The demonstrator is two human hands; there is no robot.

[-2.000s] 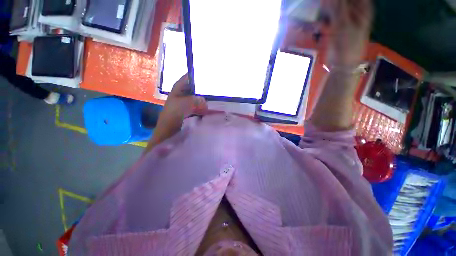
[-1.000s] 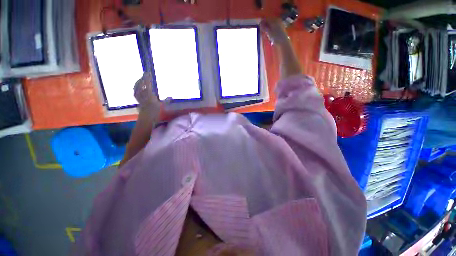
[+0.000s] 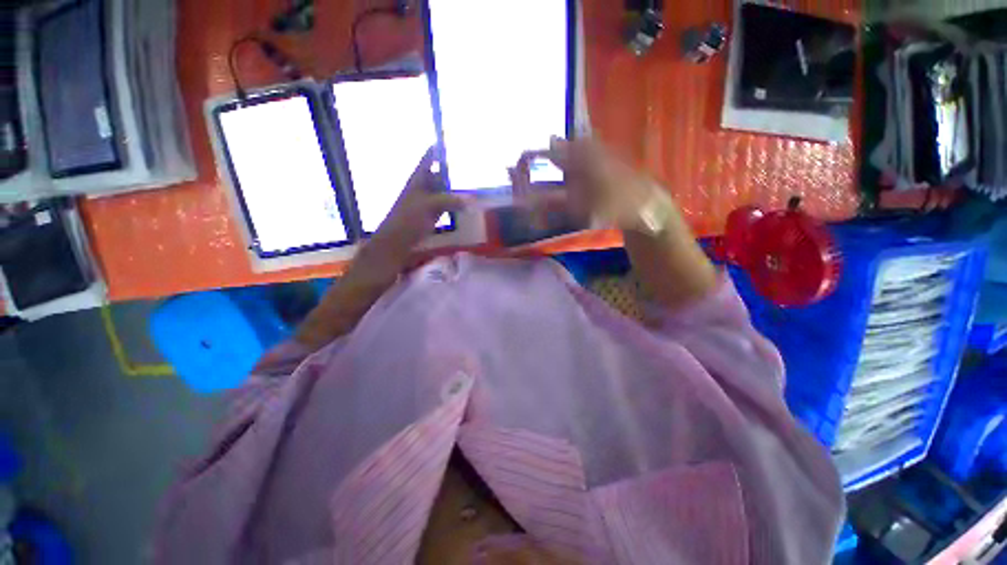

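Observation:
A tablet (image 3: 502,88) with a glaring white screen is raised in front of me, its top cut off by the frame's edge. My left hand (image 3: 425,204) grips its lower left edge. My right hand (image 3: 574,182) is at its lower right corner, fingers spread and bent over the screen; whether they touch the glass is unclear. Two more white-lit tablets lie to the left on pale backing, the outer one (image 3: 282,177) and the inner one (image 3: 381,144), which the raised tablet and my left hand partly cover. Black cords run from their top edges.
Stacked tablets (image 3: 75,83) and a dark tablet (image 3: 39,259) lie far left. Silver fixtures (image 3: 705,42) and a dark tablet (image 3: 795,64) are at right. Red round dishes (image 3: 793,259) sit at the bench edge, above a blue crate (image 3: 961,298). A blue stool (image 3: 207,342) stands below.
A white-lit tablet is now lifted off the bench in my left hand. My right hand has come down and inward from the bench's back to the tablet's lower right corner.

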